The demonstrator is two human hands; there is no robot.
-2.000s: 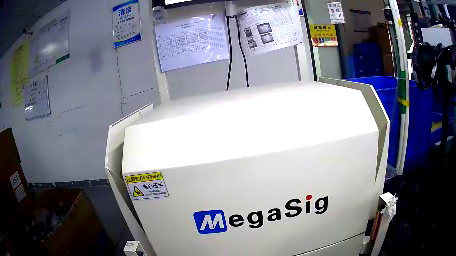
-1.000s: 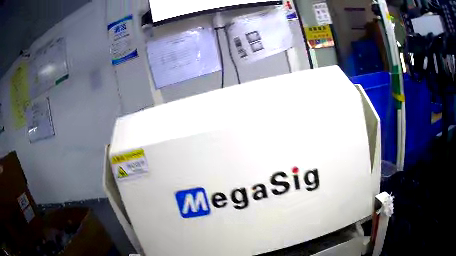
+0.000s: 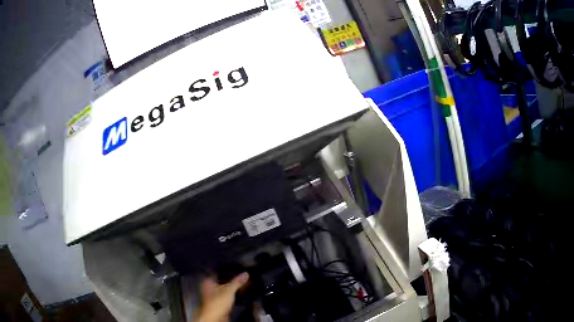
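The white lid (image 3: 214, 132) of the MegaSig test chamber is raised and tilted. Under it is a dark inner module (image 3: 233, 217) with a white sticker and small logo. My left hand (image 3: 218, 299) is blurred at the lower edge, inside the chamber opening, beside a black fixture with a white band (image 3: 294, 263). Its fingers are partly hidden in the dark, so I cannot tell whether it holds anything. Thin black cables (image 3: 330, 267) lie right of the fixture. My right hand cannot be made out; a small pale patch at the bottom edge is unclear.
A white post with a frayed white top (image 3: 435, 256) stands at the chamber's right side. Black headphones hang (image 3: 497, 41) at upper right above a large blue bin (image 3: 488, 129). A dark heap (image 3: 503, 251) fills the lower right. A wall monitor (image 3: 170, 25) is behind the lid.
The lid has swung up from closed, showing the dark interior. My left hand has come into view at the bottom. My view has turned right and down.
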